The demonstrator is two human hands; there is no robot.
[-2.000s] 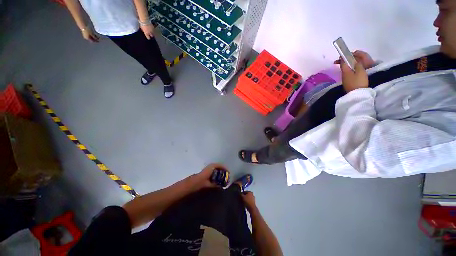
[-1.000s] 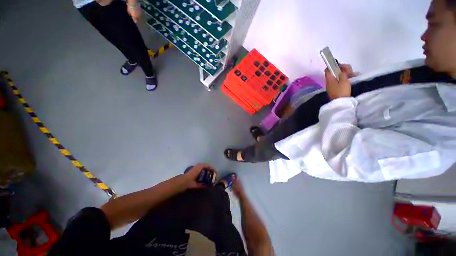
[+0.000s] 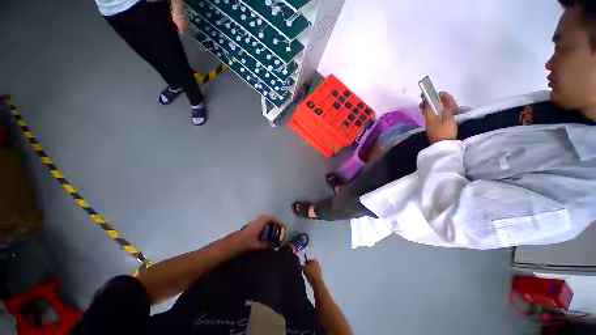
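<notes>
My left hand (image 3: 256, 230) is closed around a small black unit (image 3: 271, 233) in front of my lower body, low in the middle of the view. The unit's dark face points up, with a bit of yellow at its side. My right hand (image 3: 312, 269) is small and low, beside my right leg. A thin dark tool (image 3: 305, 259) sticks out of its fingers; what kind of tool cannot be told.
A person in a white jacket (image 3: 451, 190) stands close on the right, holding a phone (image 3: 430, 96). Another person (image 3: 153, 49) stands upper left by a slanted rack (image 3: 261, 55). Stacked red trays (image 3: 325, 108), a purple tub (image 3: 385, 127), floor tape (image 3: 72, 190) and a red stool (image 3: 49, 307) also show.
The view has shifted, so surroundings sit further left than two seconds ago. The right hand and the thin tool in it now show more clearly. The black unit stays in the left hand.
</notes>
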